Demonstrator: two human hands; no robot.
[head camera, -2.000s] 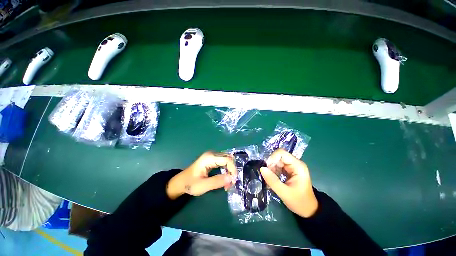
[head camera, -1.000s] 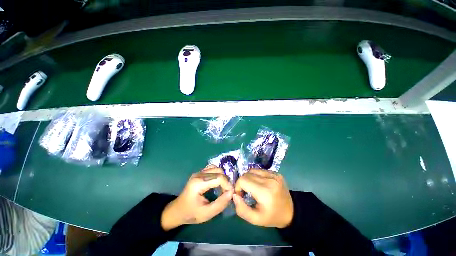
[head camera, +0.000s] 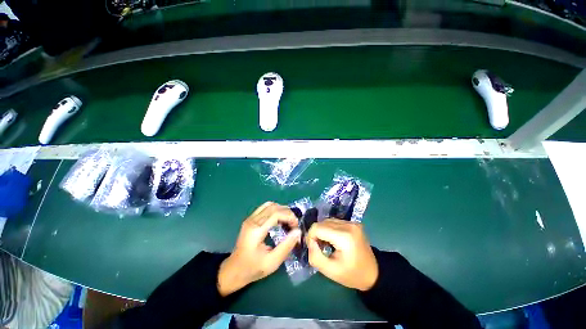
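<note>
My left hand (head camera: 260, 245) and my right hand (head camera: 344, 252) meet low in the middle of the view, fingertips pinched close together. A dark glossy panel (head camera: 310, 220) shows between them, partly hidden by the fingers; my right hand seems to hold it. What my left fingertips pinch is too small to tell. A clear plastic bag (head camera: 299, 272) lies on the bench under the hands. Another bagged black panel (head camera: 345, 198) lies just beyond my right hand.
Bagged panels (head camera: 122, 183) lie overlapping at the left. Crumpled clear film (head camera: 287, 171) lies near the white rail (head camera: 360, 149). White handheld devices (head camera: 269, 103) are spaced along the green conveyor (head camera: 385, 96). A blue bin (head camera: 14, 193) is at far left, with a person's striped clothing below.
The hands have come together over the bag, and the dark panel, in full view two seconds ago, is now mostly covered by fingers. The view has tilted, so the belt appears lower.
</note>
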